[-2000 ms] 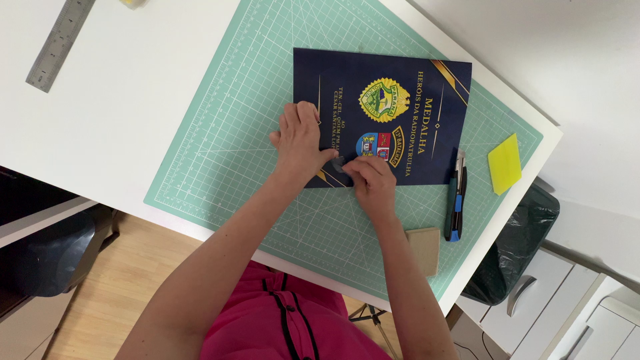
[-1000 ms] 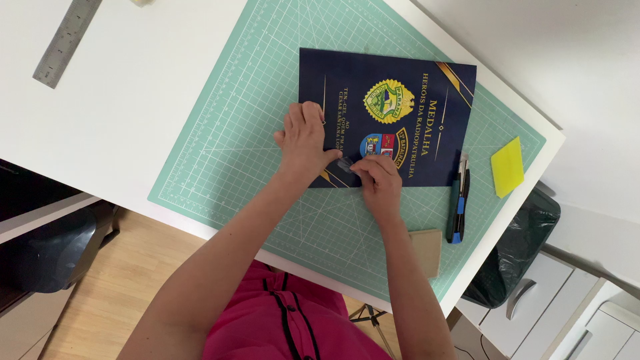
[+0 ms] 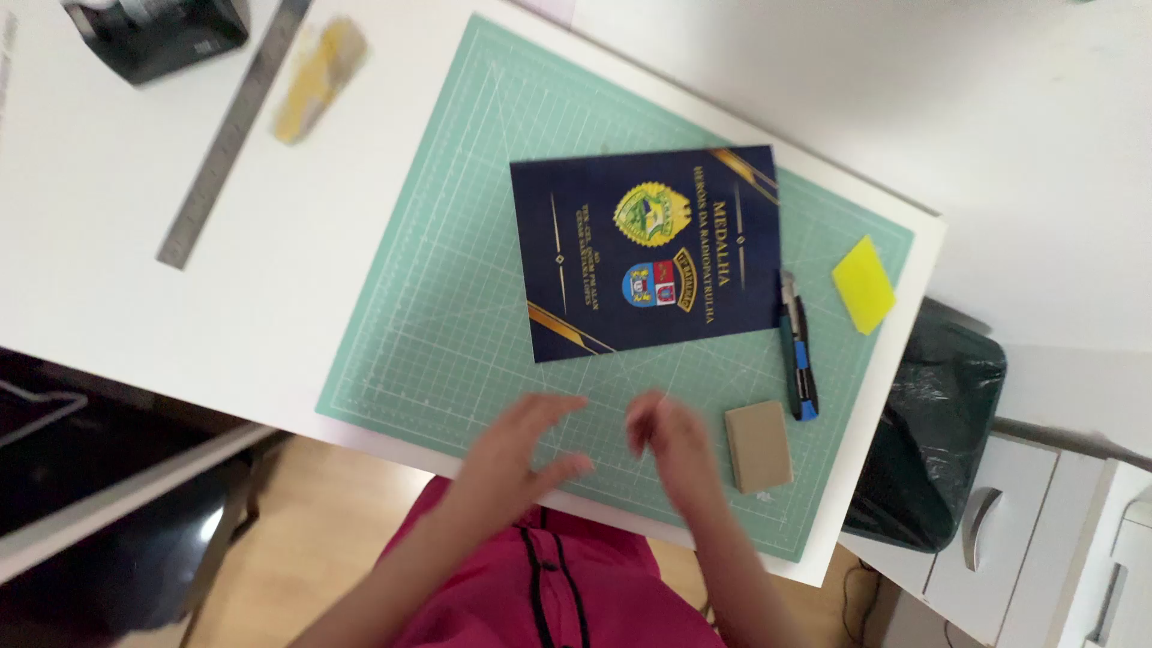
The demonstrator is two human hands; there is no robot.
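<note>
A dark blue printed cover [image 3: 576, 252] with gold corner bands, two emblems and gold writing lies flat on a green cutting mat [image 3: 423, 342]. Below its lower edge my left hand [image 3: 522, 450] hovers, fingers apart, holding nothing. My right hand [image 3: 670, 441] is to the right of it, blurred, fingers bent; whether something small is in them cannot be told. Beside the cover's right edge lies a blue and black snap-off utility knife [image 3: 797, 351]. Nearest to my right hand sits a beige rectangular block [image 3: 759, 447] on the mat.
A yellow-green diamond-shaped piece [image 3: 864, 285] lies at the mat's right. On the white table [image 3: 270, 297] are a steel ruler [image 3: 229, 144], a yellowish blurred object [image 3: 319, 81] and a black device [image 3: 162, 36]. A black-lined bin [image 3: 945, 432] and white drawers [image 3: 999, 531] stand right.
Both hands have come off the cover's lower left corner and drawn back toward my body, now apart. The small clear piece at my fingertips is no longer plainly visible. The view has shifted.
</note>
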